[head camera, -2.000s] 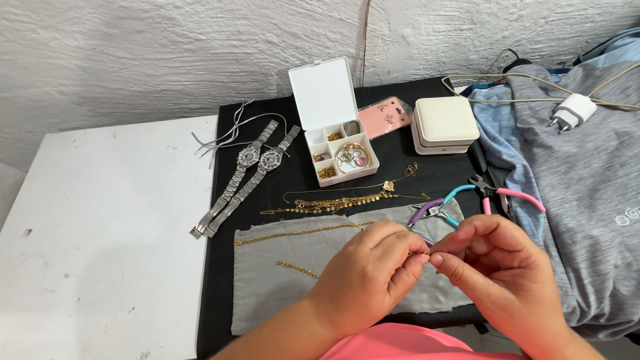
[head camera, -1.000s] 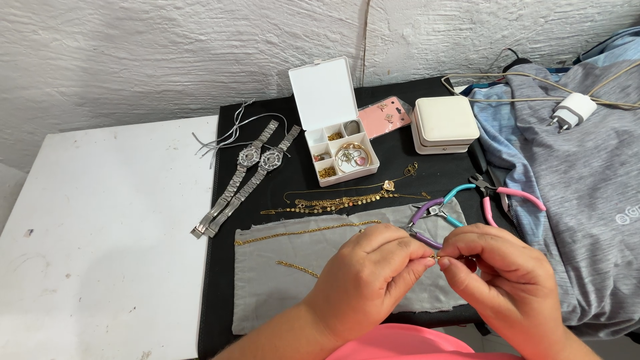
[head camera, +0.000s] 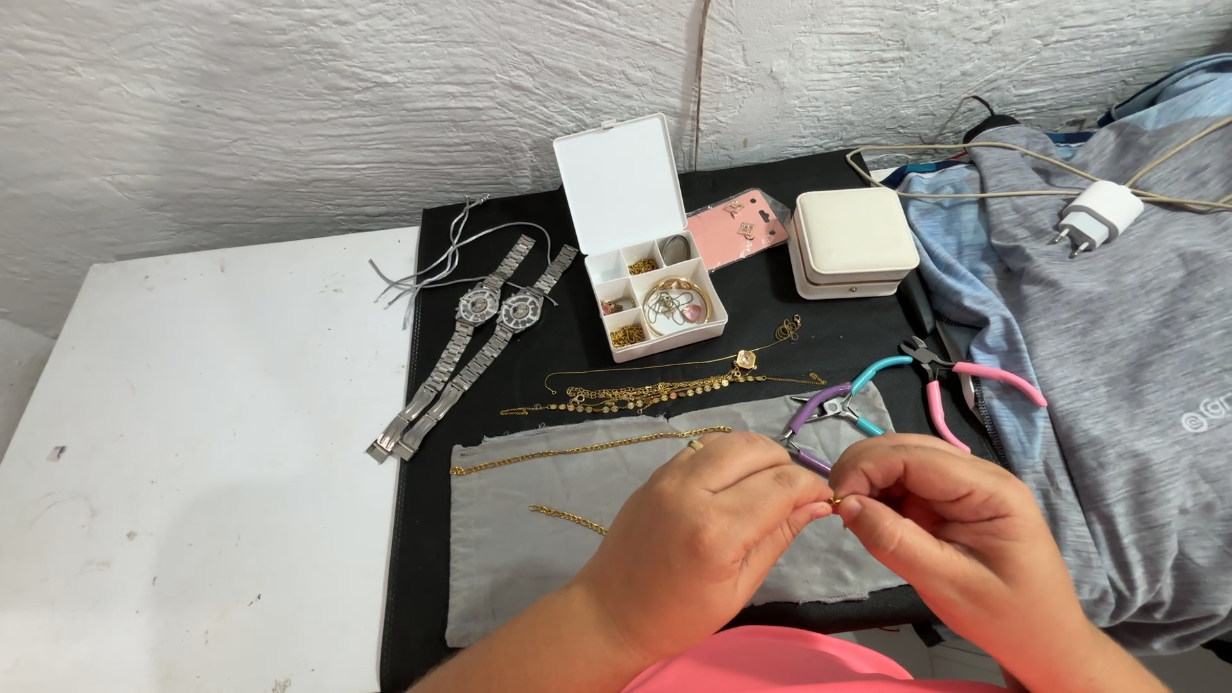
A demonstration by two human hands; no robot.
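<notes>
Between the fingertips of my left hand (head camera: 717,534) and my right hand (head camera: 948,529) is a small gold-coloured piece (head camera: 835,502), mostly hidden; both hands pinch it. They are over a grey cloth (head camera: 520,587). A gold chain (head camera: 587,449) runs along the cloth's upper part, and a shorter gold chain (head camera: 568,519) lies below it, its right end at my left hand. Just beyond my fingers are purple-handled pliers (head camera: 808,414) and turquoise-handled pliers (head camera: 871,371), overlapping. Pink-handled cutters (head camera: 929,361) lie farther right. Several gold necklaces (head camera: 654,393) rest behind the cloth.
An open white compartment box (head camera: 664,337) holds jewellery. Beside it are a pink earring card (head camera: 736,231) and a closed cream box (head camera: 855,241). Two metal watches (head camera: 478,306) and grey cords (head camera: 452,255) lie left. Grey fabric (head camera: 1107,385) and a white charger (head camera: 1102,214) are at right.
My right hand's fingers have shifted slightly around the small gold-coloured piece. My left hand stays in nearly the same place.
</notes>
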